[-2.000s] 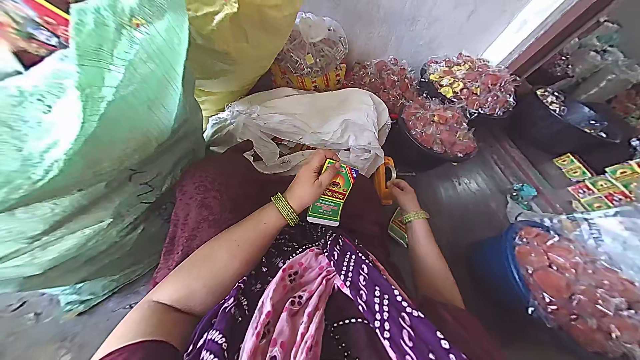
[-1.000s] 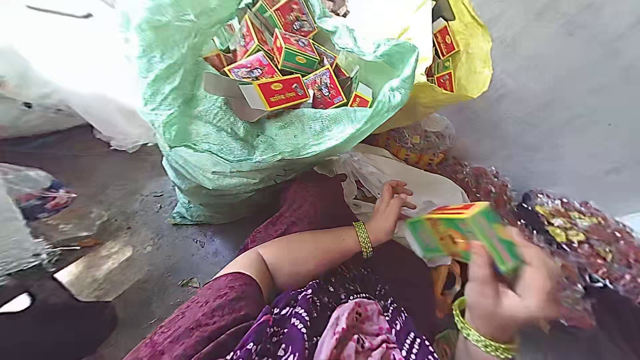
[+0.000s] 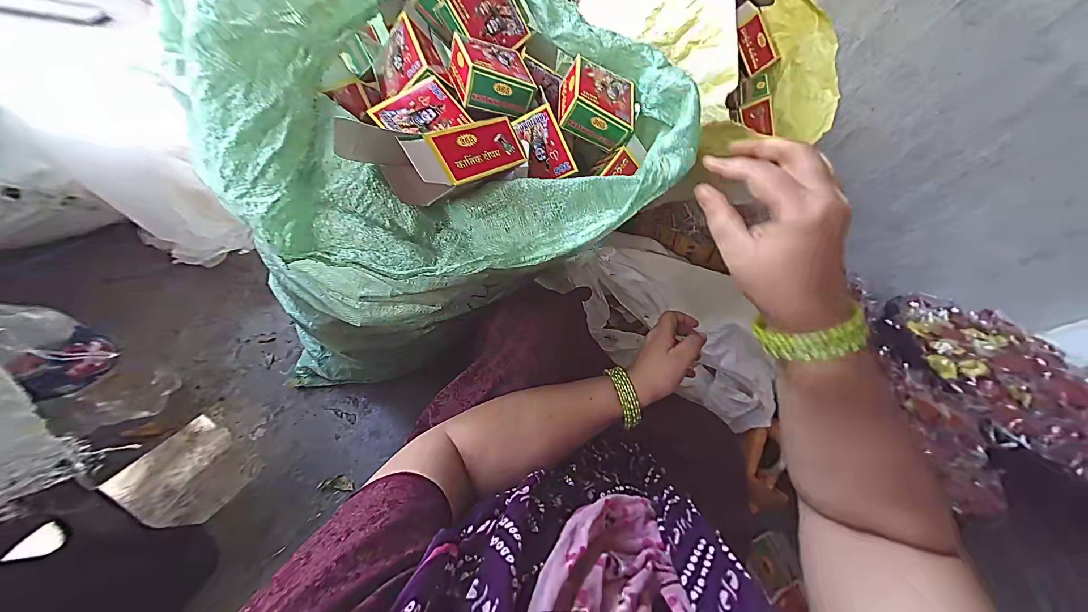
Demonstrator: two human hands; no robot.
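Note:
My right hand (image 3: 778, 225) is raised beside the rim of a green woven sack (image 3: 425, 229), fingers spread and nothing in them. Inside the sack's mouth lie several small red and green printed cardboard boxes (image 3: 493, 76), one with its end flap open. Lower down, my left hand (image 3: 670, 355) rests over my lap near a white plastic bag (image 3: 722, 374), its fingers loosely curled; no object shows in it.
A yellow sack (image 3: 795, 76) with more boxes stands behind, against the grey wall (image 3: 960, 153). Clear packets (image 3: 977, 374) are heaped at the right. White sacks (image 3: 85, 161) and a cardboard scrap (image 3: 174, 472) lie on the left.
The green and red box seen in my right hand one second ago is out of that hand, which has moved up toward the sacks. The view has swung left since the earliest frame.

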